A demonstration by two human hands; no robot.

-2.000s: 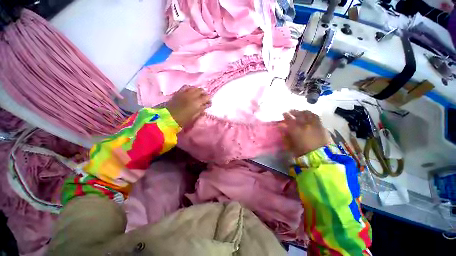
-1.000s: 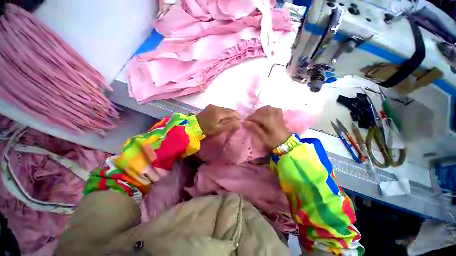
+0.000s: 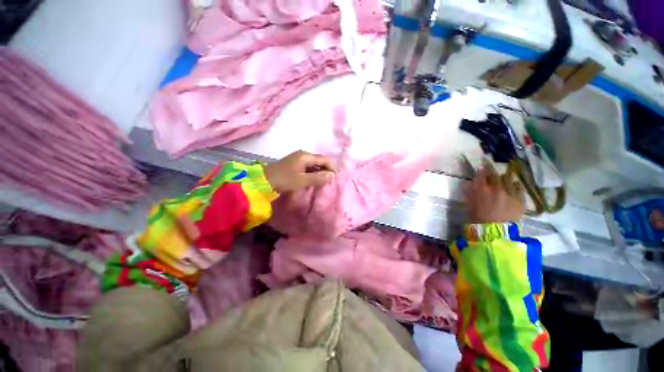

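My left hand [image 3: 300, 172] pinches the edge of a light pink garment piece [image 3: 349, 196], which lies over the front edge of the white machine table and hangs into my lap. My right hand [image 3: 495, 195] is off the cloth, over the tools at the right. Its fingertips are blurred beside the olive-gold scissors handles [image 3: 539, 197]. The small pointed snips seen there before are hidden under or in this hand, and I cannot tell whether it grips them.
The sewing machine [image 3: 480, 43] stands ahead, its needle area [image 3: 421, 102] brightly lit. A ruffled pink pile [image 3: 218, 109] lies left of it, pink strips [image 3: 58, 131] at far left. A black item [image 3: 493, 136] lies by the scissors. A blue packet [image 3: 641, 218] is at the right.
My right hand has let go of the cloth and moved right to the tools. My left hand still holds the cloth. The view has shifted, so the machine and piles appear further left.
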